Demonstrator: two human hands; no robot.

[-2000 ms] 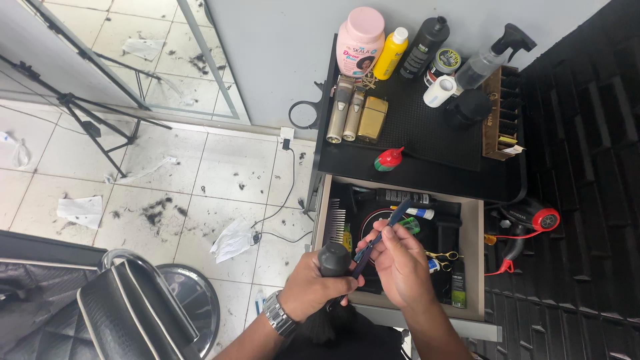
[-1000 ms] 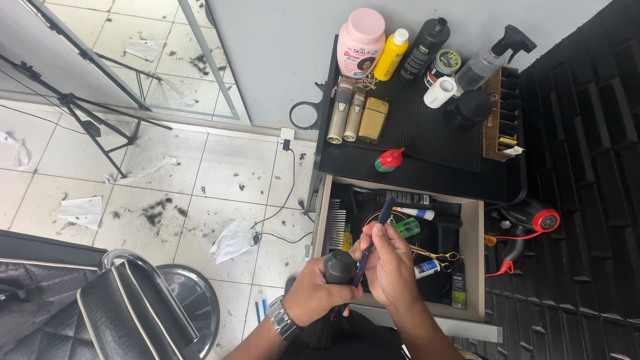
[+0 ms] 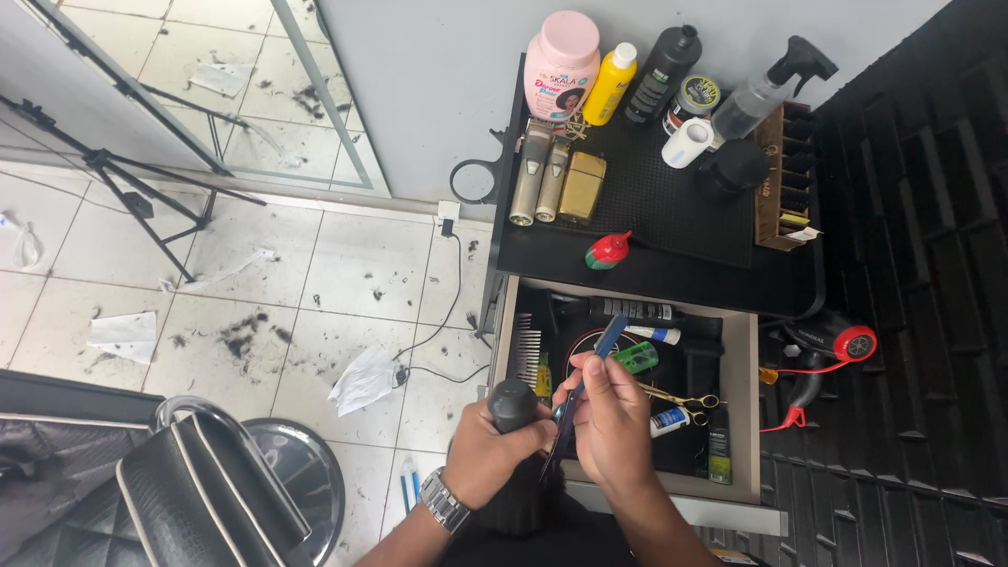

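Note:
My left hand [image 3: 492, 453], with a metal watch [image 3: 445, 502] on its wrist, grips the dark rounded handle of a brush [image 3: 512, 405]; dark bristles show below the fist. Between the thumb and fingers of my right hand [image 3: 610, 417] is a dark blue straight razor [image 3: 609, 337], pointing up and to the right. Its lower end passes close beside my left thumb, and whether they touch I cannot tell. Both hands are over the front of an open drawer [image 3: 748, 394] that holds a comb [image 3: 525, 346], gold scissors [image 3: 685, 400], a green clip [image 3: 636, 358] and tubes.
The black cart top [image 3: 654, 244] bears hair clippers [image 3: 531, 173], several bottles, a spray bottle [image 3: 748, 102] and a wooden box [image 3: 776, 189]. A hair dryer [image 3: 827, 342] hangs at the right. At lower left is a barber chair [image 3: 205, 488]; cut hair [image 3: 248, 335] and paper lie on the tiles.
The right hand's fingers have shifted along the razor, and the two hands have come closer together than two seconds ago. The drawer remains open.

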